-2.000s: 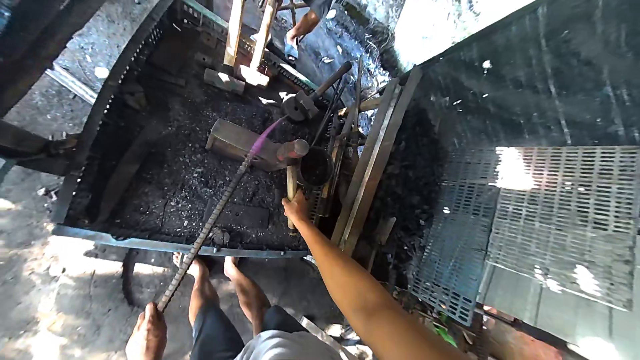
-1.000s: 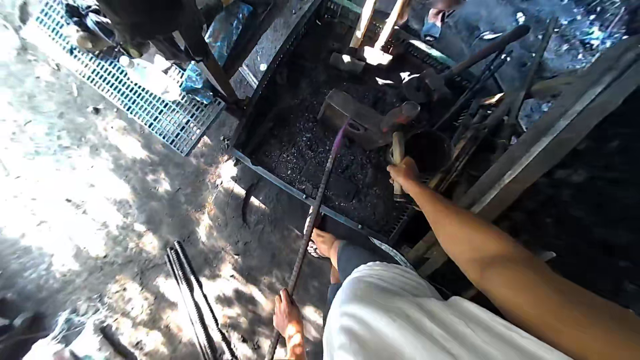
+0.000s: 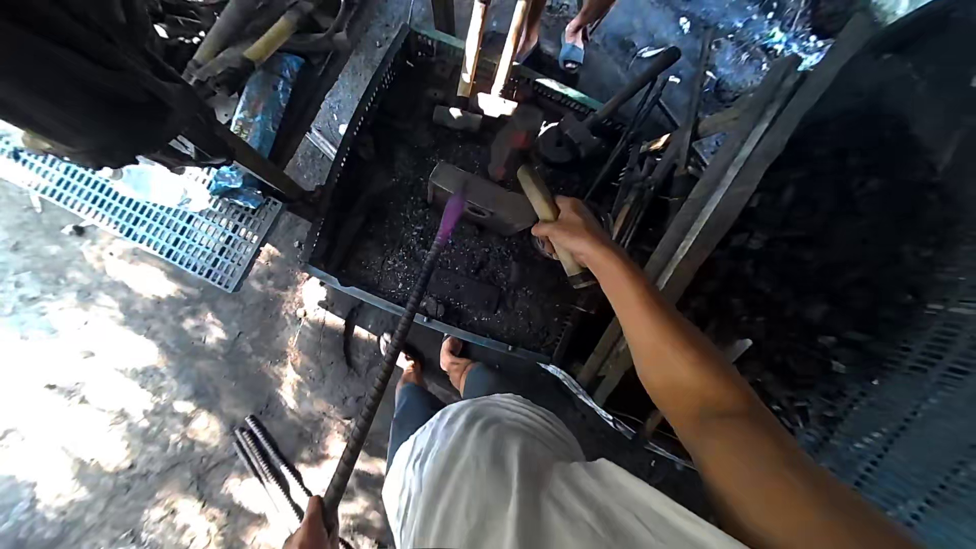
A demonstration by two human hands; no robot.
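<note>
My left hand (image 3: 311, 526), at the bottom edge, grips the lower end of a long steel rebar (image 3: 389, 347). The bar's far end glows purple and rests over a steel anvil block (image 3: 482, 200). My right hand (image 3: 570, 231) is closed round the wooden handle of a hammer (image 3: 514, 143). The hammer's head is blurred and raised just beyond the block. Two sledgehammers stand head down behind it, one with a dark head (image 3: 457, 118), the other with a brightly lit head (image 3: 497, 104).
A metal-edged tray (image 3: 427, 319) of dark grit surrounds the block. Wooden beams (image 3: 705, 206) run along its right side. More rebar pieces (image 3: 267, 465) lie on the ground at lower left, below a plastic grate (image 3: 191, 244). Another person's sandalled foot (image 3: 572, 49) is behind the tray.
The hammer head was beside the block's right end a second ago and is now farther back, blurred. The rebar is still in my left hand. The view has swung.
</note>
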